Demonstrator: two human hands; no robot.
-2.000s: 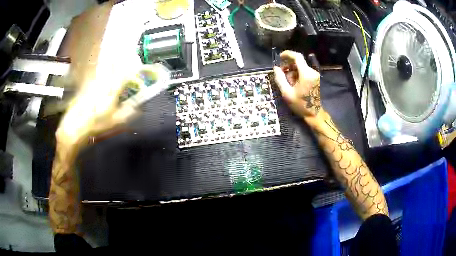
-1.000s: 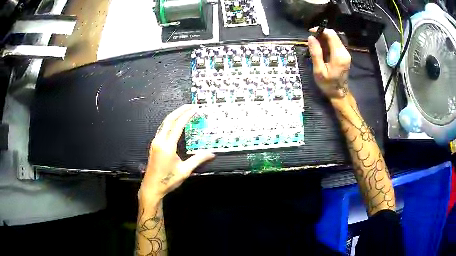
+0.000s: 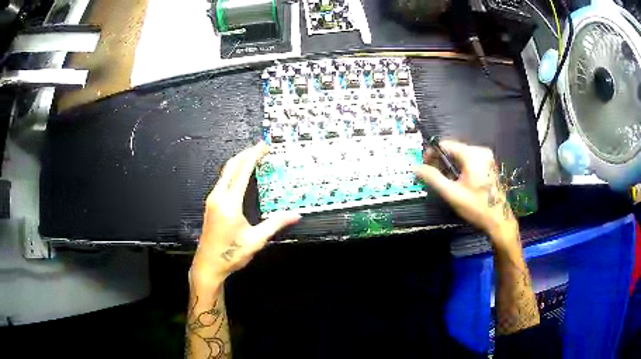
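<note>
Populated circuit board panels (image 3: pixel 337 102) lie edge to edge on the black ribbed mat, components up. Against their near side lies a paler panel (image 3: pixel 344 175) with green edges. My left hand (image 3: pixel 235 203) holds that panel's left end, fingers at the left edge and thumb at the near edge. My right hand (image 3: pixel 467 182) is at its right end and holds a slim black tool (image 3: pixel 444 158); the tool's tip is not clear. Whether the right fingertips touch the panel is hard to tell.
Behind the mat are a green-rimmed solder reel (image 3: pixel 246 15) and a reference board strip (image 3: pixel 328 15). A dark pen-shaped tool (image 3: pixel 478 48) is at the back right. The fan (image 3: pixel 601 84) stands right, the blue bin (image 3: pixel 597 280) below it, metal rails (image 3: pixel 53 42) left.
My left hand has come from the left onto the pale panel, which now lies against the populated ones. My right hand has moved down from the back right to its right end. The view has shifted.
</note>
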